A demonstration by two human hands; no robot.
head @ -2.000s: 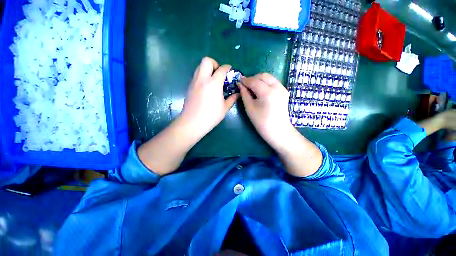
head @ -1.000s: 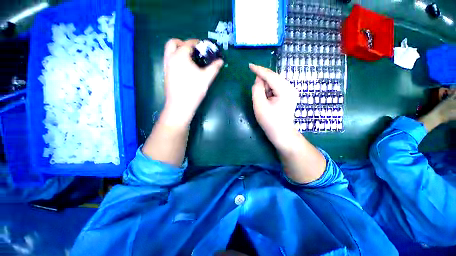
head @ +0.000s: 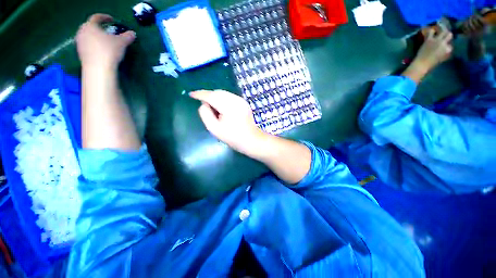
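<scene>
My left hand (head: pixel 103 43) is stretched out to the far left of the table. Its fingers and thumb are around a dark round unit (head: pixel 113 29), which is mostly hidden by the hand. Another round black unit with a pale centre (head: pixel 144 13) stands to the right of it, and one more (head: pixel 33 70) stands at the left beyond the large blue bin. My right hand (head: pixel 225 117) is over the table beside the clear blister tray (head: pixel 277 70), with the index finger extended and the other fingers curled. I see nothing in it.
A small blue bin of white parts (head: pixel 191 37) stands ahead, with loose translucent pieces (head: pixel 165 65) beside it. A large blue bin of white pieces (head: pixel 46 168) is at left. A red bin (head: pixel 316 20), a crumpled white item (head: pixel 369 13) and a neighbouring worker's hands (head: pixel 435 46) are at right.
My left hand has moved from near the middle to the far left with the dark unit. My right hand has come away from the unit. The view has turned and shows more of the far side.
</scene>
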